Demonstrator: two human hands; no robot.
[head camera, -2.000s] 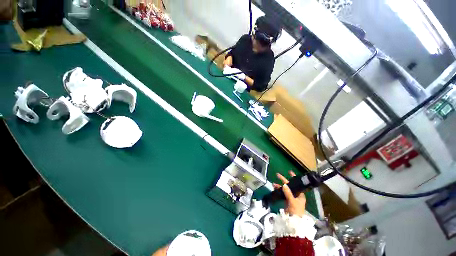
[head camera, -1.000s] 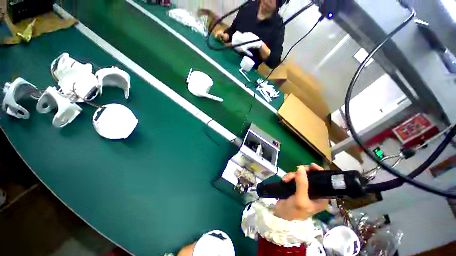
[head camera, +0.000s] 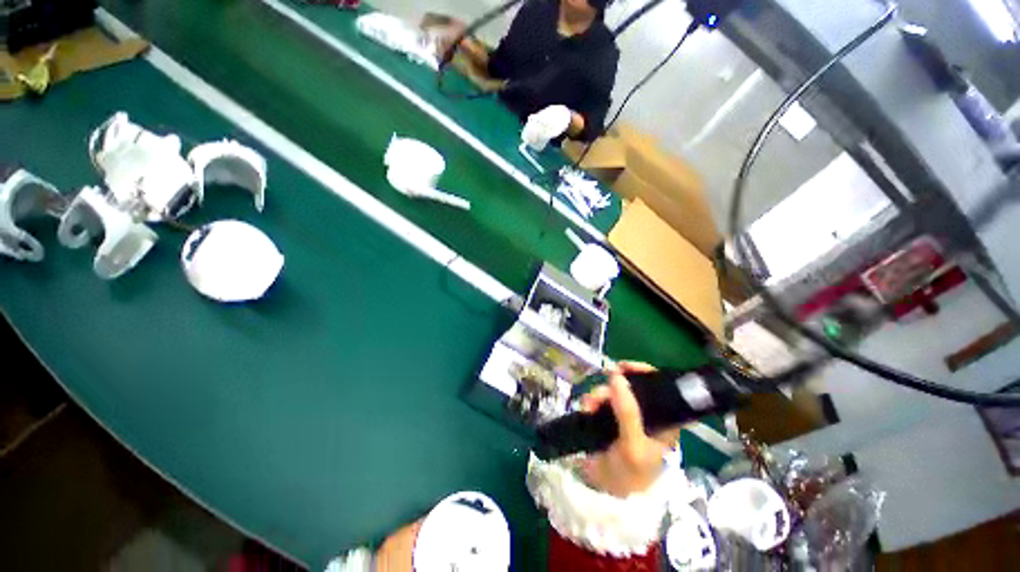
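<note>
My right hand (head camera: 629, 441) is closed around the black electric screwdriver (head camera: 660, 404), which lies at a slant with its tip end pointing left, just in front of the grey-white screw feeder (head camera: 548, 352). The tip itself is hard to see. My left hand (head camera: 399, 552) is at the bottom edge, partly cut off, and holds a round white plastic housing (head camera: 463, 541) with a dark opening near its top. Most of the left fingers are hidden behind the housing.
Part-assembled white units (head camera: 145, 173) and a round one (head camera: 233, 260) lie at left on the green bench. White handled bodies (head camera: 414, 168) are on the conveyor (head camera: 324, 123). Loose housings (head camera: 749, 512) and a clear bag (head camera: 841, 520) are at lower right. A person (head camera: 554, 62) sits opposite beside cardboard boxes (head camera: 669, 268).
My right hand took hold of the screwdriver and has now drawn it slightly left and down from the feeder. A second white body has appeared on the conveyor behind the feeder. The view has shifted.
</note>
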